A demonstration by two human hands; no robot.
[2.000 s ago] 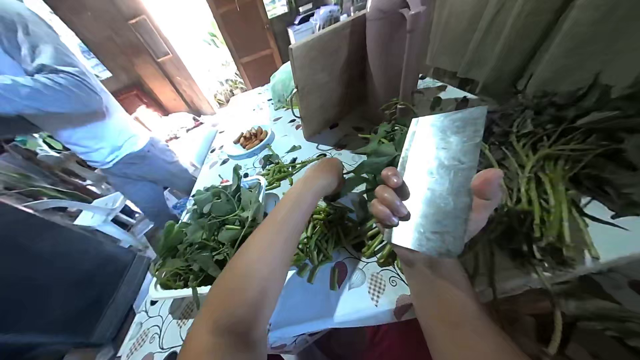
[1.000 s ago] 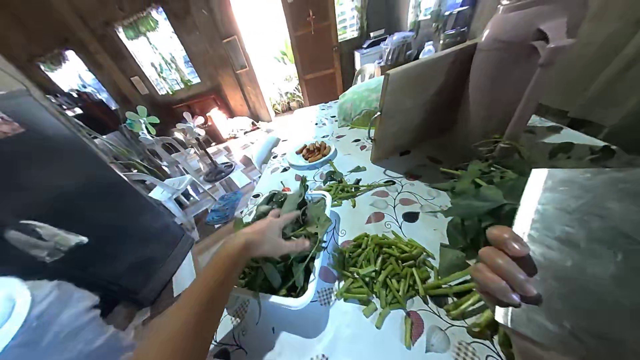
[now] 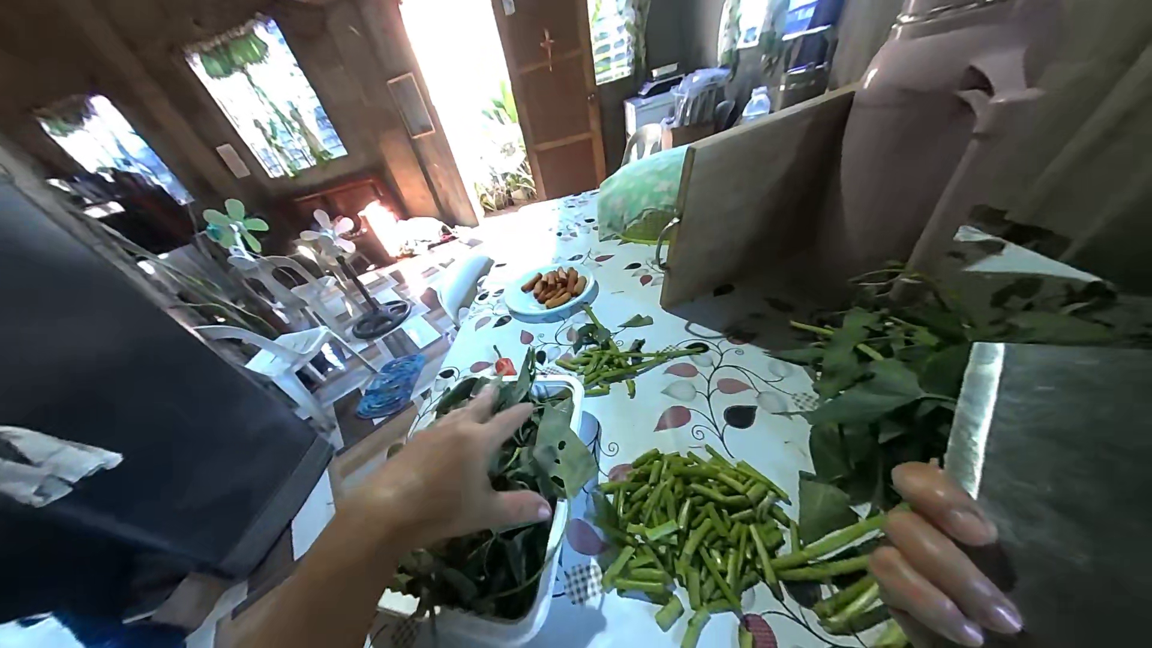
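Note:
My left hand (image 3: 450,468), fingers spread, rests on dark green leaves (image 3: 504,558) in a white plastic tub (image 3: 569,531). At the right edge my right hand (image 3: 945,558) is closed on a wide, flat metal blade (image 3: 1071,486), perhaps a cleaver; its handle is out of view. Between the hands lies a pile of cut green stems (image 3: 693,522) on the patterned tablecloth (image 3: 711,405). Leafy stalks (image 3: 882,396) lie behind and beside the blade. A smaller bunch of green stems (image 3: 612,364) lies beyond the tub, near a red pepper (image 3: 504,365).
A plate of browned finger-shaped food (image 3: 553,288) stands farther back. A wooden board (image 3: 765,198) stands upright before a large pink pitcher (image 3: 936,135), with a green covered item (image 3: 641,193) behind. Plastic chairs (image 3: 288,351) and a standing fan (image 3: 378,317) are at left.
My left hand has moved from the stalks beside the blade to the leaves in the tub. The person at left two seconds ago is out of view. The view has swung left.

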